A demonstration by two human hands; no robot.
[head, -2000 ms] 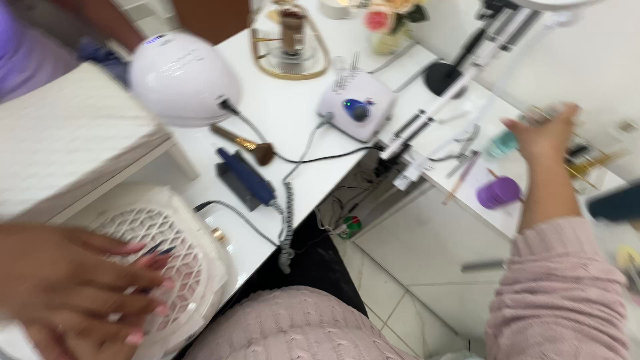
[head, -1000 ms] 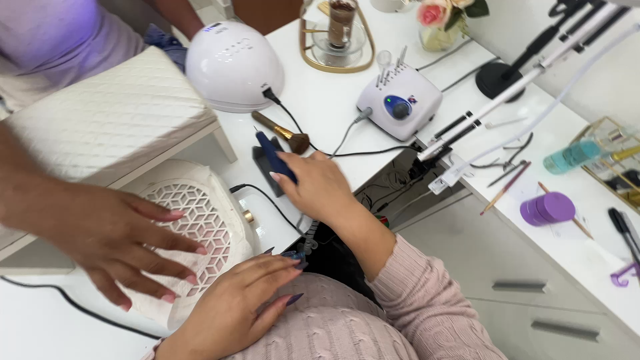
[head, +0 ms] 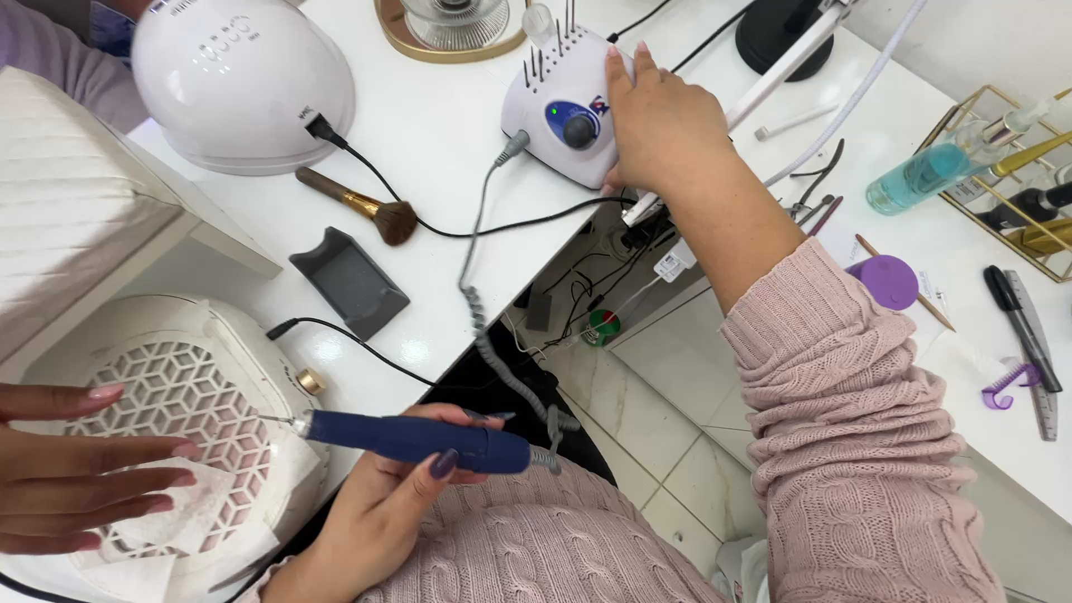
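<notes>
My left hand (head: 394,502) holds the blue handpiece of an electric nail drill (head: 410,440), its thin metal bit pointing left over the nail dust collector (head: 310,452). A coiled grey cord runs from the handpiece to the white drill control unit (head: 557,109). My right hand (head: 666,121) rests on the right side of that unit, fingers over its top edge and its palm side hidden. A green light shows beside the black knob. At the left, another person's hand (head: 75,477) lies over the collector's grille with fingers spread.
A white nail lamp (head: 243,84), a makeup brush (head: 364,205) and a grey handpiece cradle (head: 350,282) lie on the table. A lamp arm (head: 783,63) crosses near my right wrist. At right are a purple jar (head: 888,282), a bottle of blue liquid (head: 930,172) and a black marker (head: 1022,327).
The handpiece was at its cradle under my right hand; now my left hand holds it. My right hand has moved to the control unit. The view has come closer to the table.
</notes>
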